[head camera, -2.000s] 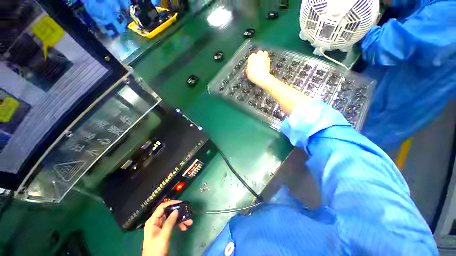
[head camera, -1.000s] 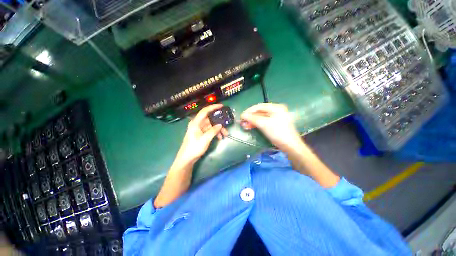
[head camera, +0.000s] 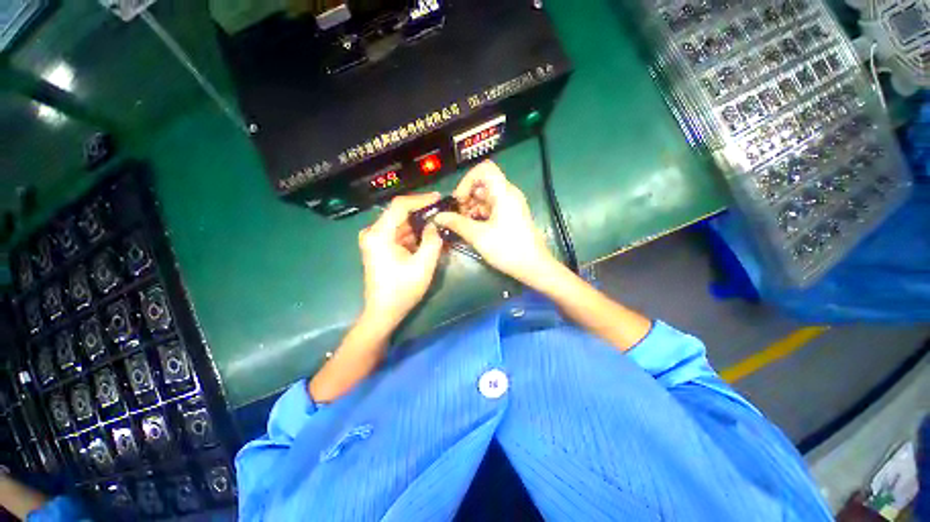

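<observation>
A small black module is held between both hands, just in front of the machine's front edge. My left hand grips its left side with thumb and fingers. My right hand has its thumb and fingertips on the module's right side. The fingers hide most of the module, and I cannot tell whether a small inner part is at the fingertips. The black bench machine stands beyond the hands with red lit digits on its front. Its fixture nest is on top, cut by the frame edge.
A black tray with rows of modules lies at the left. A clear tray of small shiny parts lies at the right. A cable runs down from the machine's right side. A fan is at the top right. Another person's hand shows at bottom left.
My right hand came from the clear tray to my left hand, and both hands now meet at the module. The view has turned, bringing the black tray into sight.
</observation>
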